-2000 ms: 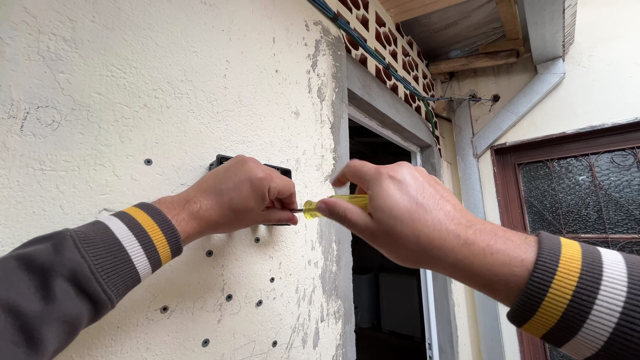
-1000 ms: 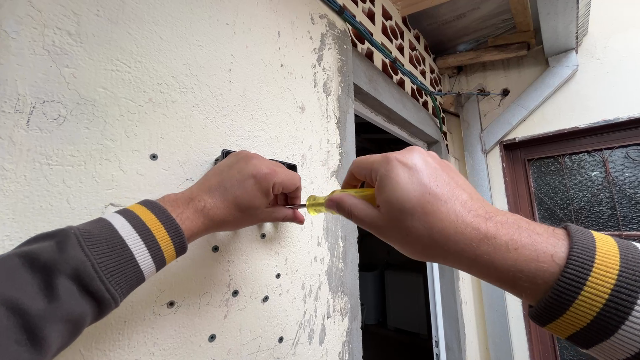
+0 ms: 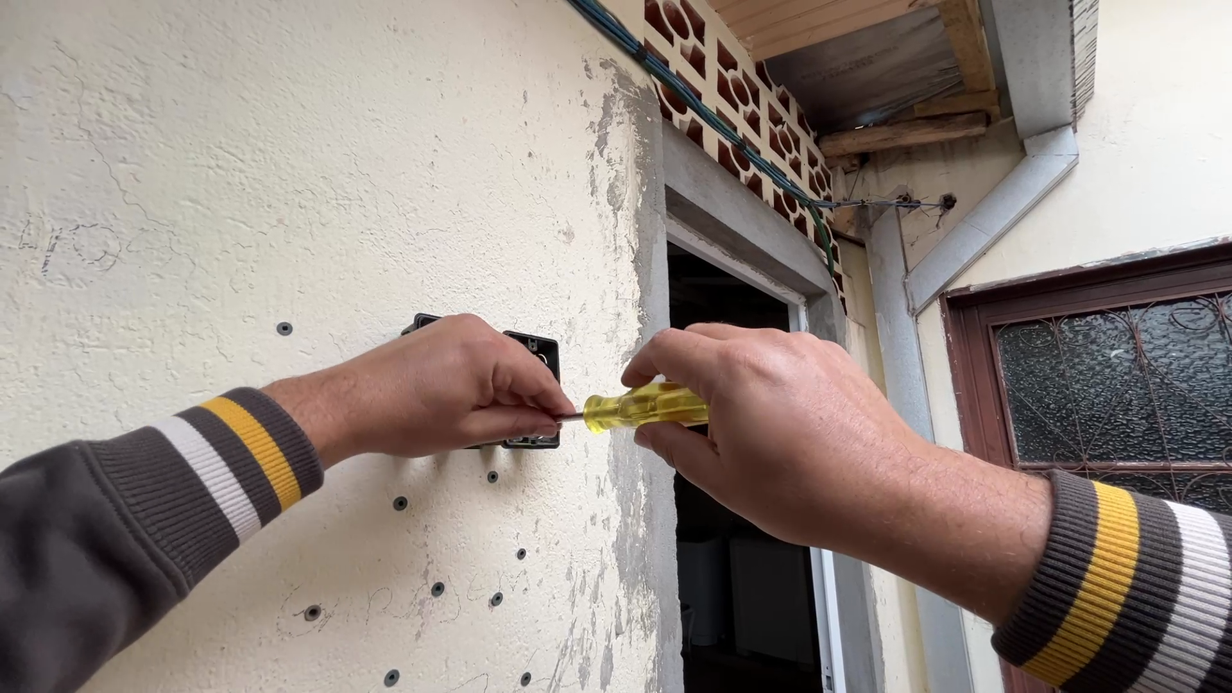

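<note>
My right hand point(image 3: 799, 433) grips the translucent yellow handle of a screwdriver point(image 3: 640, 407), its thumb below and its index finger raised over the handle. The screwdriver lies about level, its shaft pointing left. My left hand point(image 3: 452, 385) pinches the thin metal shaft between thumb and fingers, close to the handle. Behind the left hand, black plastic boxes point(image 3: 549, 356) are mounted on the cream wall, largely covered by that hand. The screwdriver's tip is hidden behind my left fingers, so what it touches cannot be seen.
Several wall plugs point(image 3: 400, 503) sit in the rough plastered wall point(image 3: 289, 192). Right of it is a dark doorway point(image 3: 741, 568) with a grey frame. Cables point(image 3: 712, 120) run past pierced blocks point(image 3: 736, 87) above. A brown-framed window point(image 3: 977, 385) stands at the far right.
My right hand's fingers have loosened and spread around the screwdriver handle since one second ago. The left hand keeps its pinch at the shaft.
</note>
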